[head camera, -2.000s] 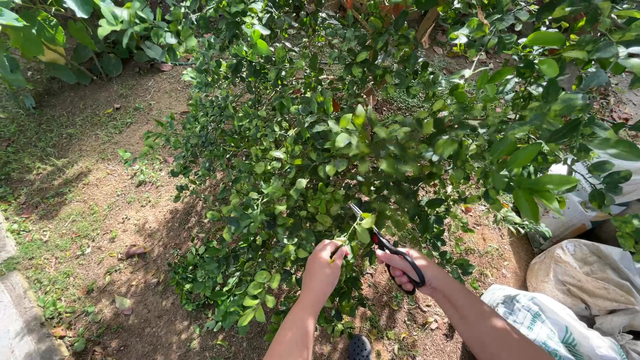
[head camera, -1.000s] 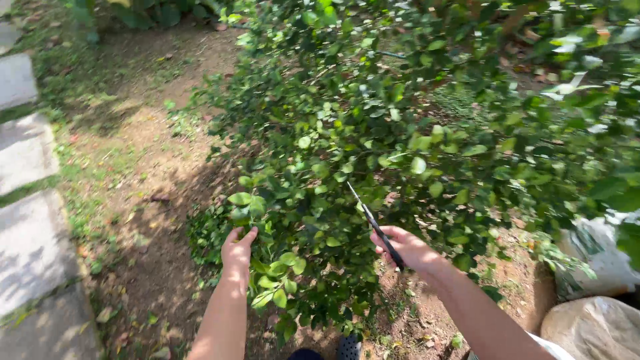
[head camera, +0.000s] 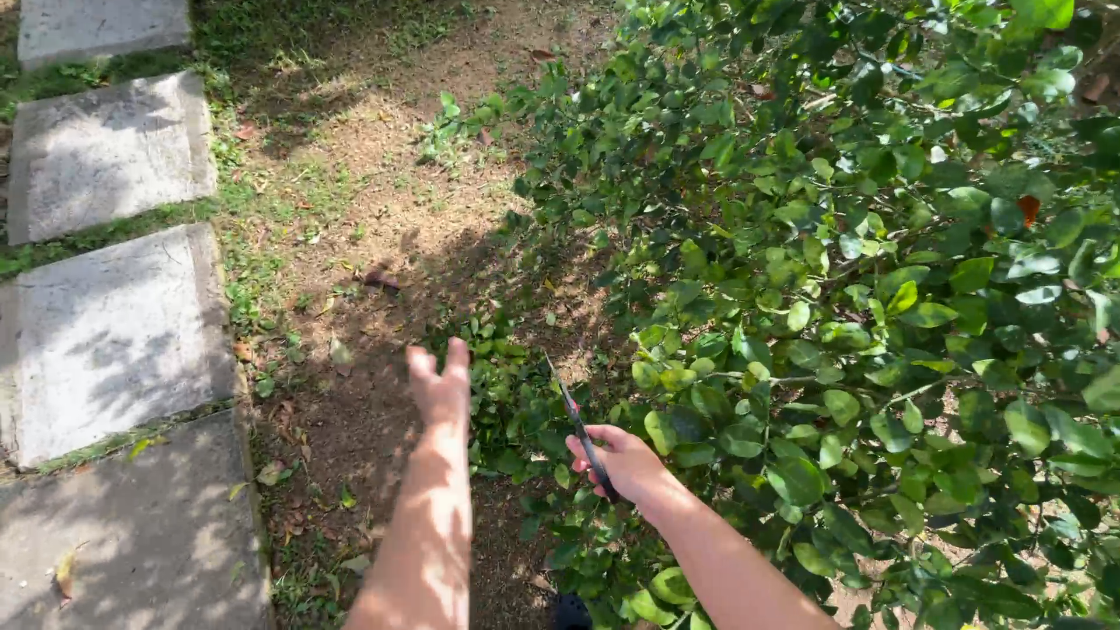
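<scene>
My right hand (head camera: 623, 462) grips a pair of scissors (head camera: 577, 420) with black handles, the narrow blades pointing up and left. My left hand (head camera: 439, 381) is held out over the soil with thumb and fingers apart and nothing visible in it. Just right of it, small leafy green growth (head camera: 503, 385) lies low at the foot of a dense leafy bush (head camera: 814, 289). The bush fills the right side of the view, close beside my right hand and forearm.
Concrete paving slabs (head camera: 114, 341) run down the left side with grass between them. Bare brown soil (head camera: 367, 385) with fallen leaves and a small green plant (head camera: 446, 131) lies between slabs and bush. A dark shoe (head camera: 573, 612) shows at the bottom edge.
The view has swung left. My left hand, at a leafy sprig before, is now away from the bush over the soil, fingers apart. The scissors have stayed in my right hand.
</scene>
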